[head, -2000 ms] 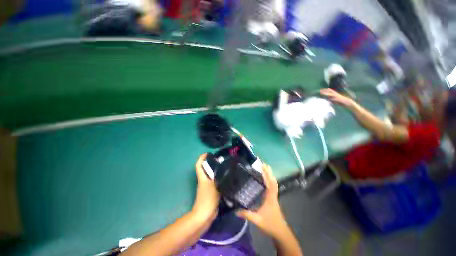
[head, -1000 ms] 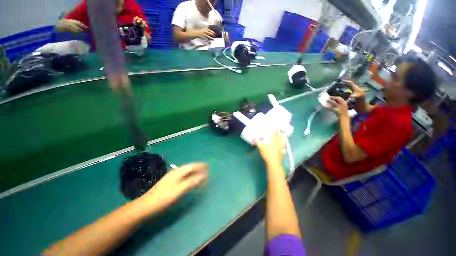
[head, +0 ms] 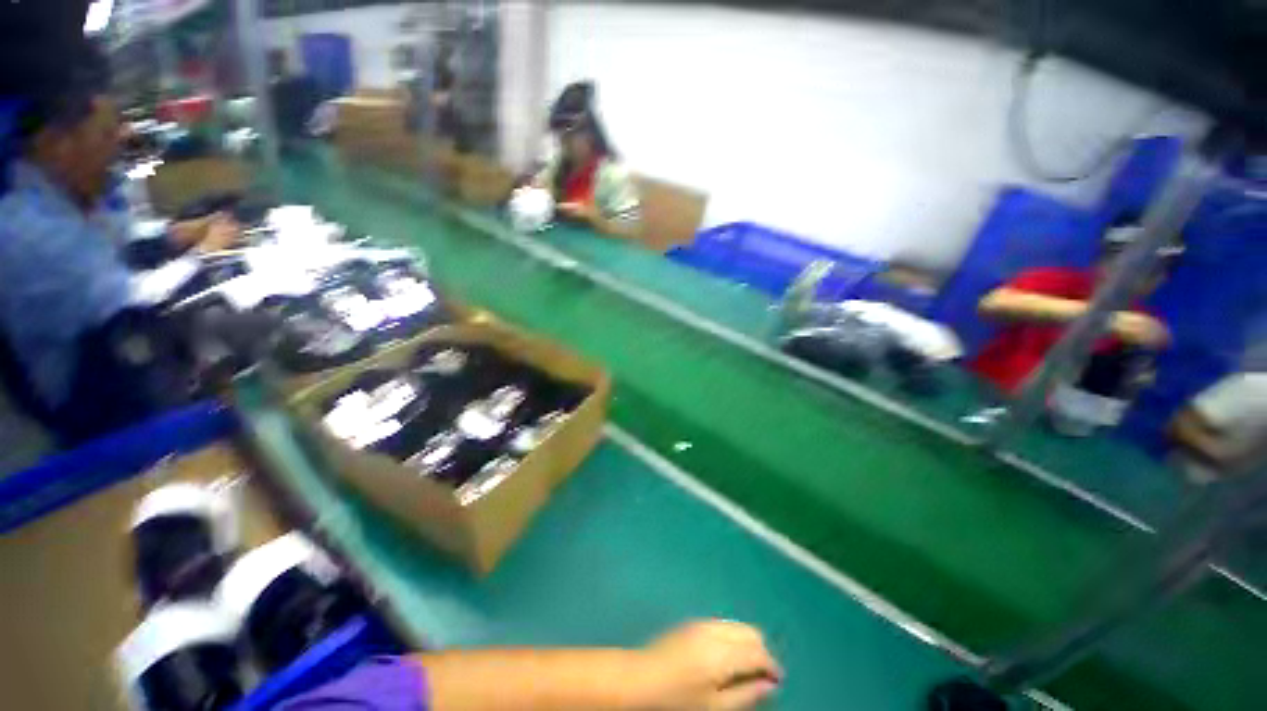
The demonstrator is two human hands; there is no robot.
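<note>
My left hand (head: 716, 667) reaches in from the bottom, over the green bench (head: 618, 535), with a purple sleeve at the forearm. Its fingers are curled and blurred; whether they hold something cannot be told. My right hand is out of the picture. An open brown carton (head: 479, 535) stands on the bench beyond my left forearm and holds black camera parts with silvery pieces. White-and-black camera bodies (head: 285, 590) lie at the lower left, beside a blue crate edge. A black bundle (head: 966, 695) is cut off at the bottom edge.
A green conveyor belt (head: 778, 486) runs diagonally behind the bench. A metal post (head: 1098, 333) rises at the right. A person in blue (head: 56, 278) sits at the left beside a pile of white parts (head: 306, 264). Other workers sit across the belt.
The view has swung left, to the carton and the camera bodies. My right hand, earlier at a white camera unit, has left the picture. My left hand is now at the bottom.
</note>
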